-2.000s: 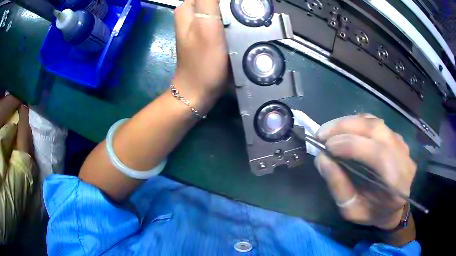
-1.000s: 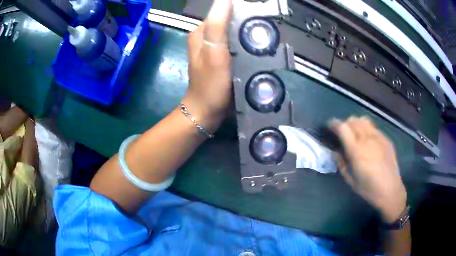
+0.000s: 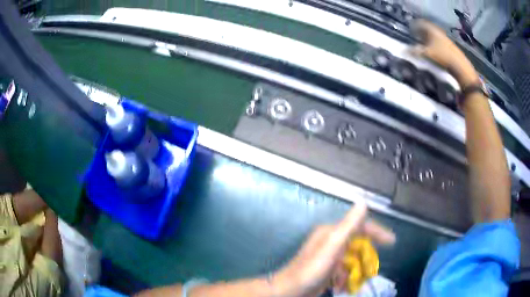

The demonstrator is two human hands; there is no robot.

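Observation:
My left hand [image 3: 325, 252] is low in the picture, index finger and thumb stretched out, with a crumpled yellow piece [image 3: 361, 264] held against its lower fingers. A white wipe [image 3: 380, 286] shows just below it at the bottom edge. My right hand [image 3: 439, 49] is blurred at the upper right, reaching over the rails. Just beside and below it a bracket with several black ring units [image 3: 407, 72] lies along the far rails. Whether my right fingers touch it cannot be told. The tweezers cannot be made out.
A blue bin [image 3: 157, 223] with two dark blue, white-capped bottles [image 3: 136, 177] stands at left. Flat brown-grey line plates [image 3: 325, 154] lie along the near rail [image 3: 279, 174]. White rails [image 3: 232, 37] curve behind. A person in yellow [image 3: 29, 246] is at lower left.
The view has shifted towards the rails. The bracket is out of my left hand, which is now lower and shows the yellow piece. My right hand has gone far forward over the rails.

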